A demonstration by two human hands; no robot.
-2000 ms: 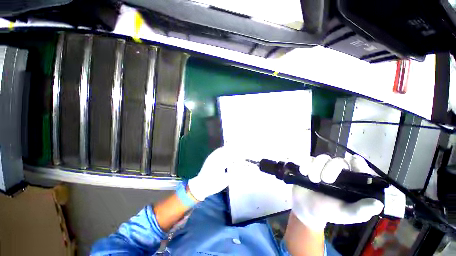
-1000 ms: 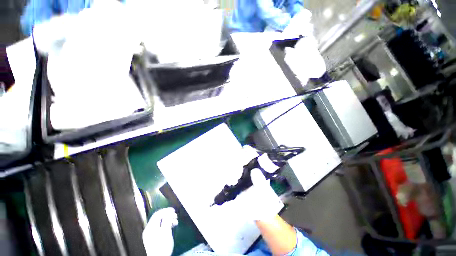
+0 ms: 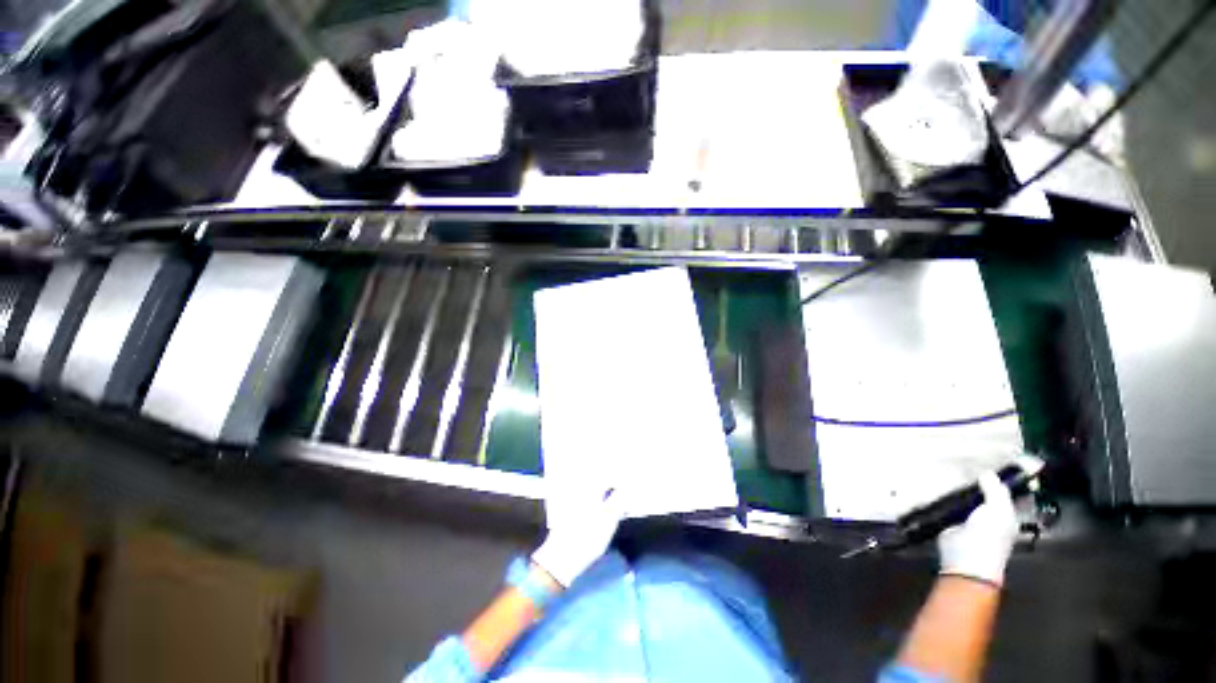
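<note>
A chassis unit (image 3: 634,387) with a plain white top cover lies in front of me on the green conveyor bed (image 3: 512,447). My left hand (image 3: 582,536), in a white glove with a light-blue wrist strap, is at the unit's near left edge; whether it grips the edge is unclear. My right hand (image 3: 980,540), gloved, holds a black electric screwdriver (image 3: 940,515) at the near edge of a second chassis unit (image 3: 910,380) to the right. The screwdriver's thin bit points left, away from both covers.
More chassis units lie left (image 3: 220,347) and far right (image 3: 1163,380). Roller conveyor (image 3: 407,360) shows left of the near unit. Black parts bins (image 3: 582,123) with white contents stand on the white bench (image 3: 760,147). A black cable crosses the second unit. Cardboard (image 3: 194,607) is at lower left.
The view has turned and pulled back. My right hand with the screwdriver has moved right, off the near unit's cover. My left hand has come to that unit's near edge.
</note>
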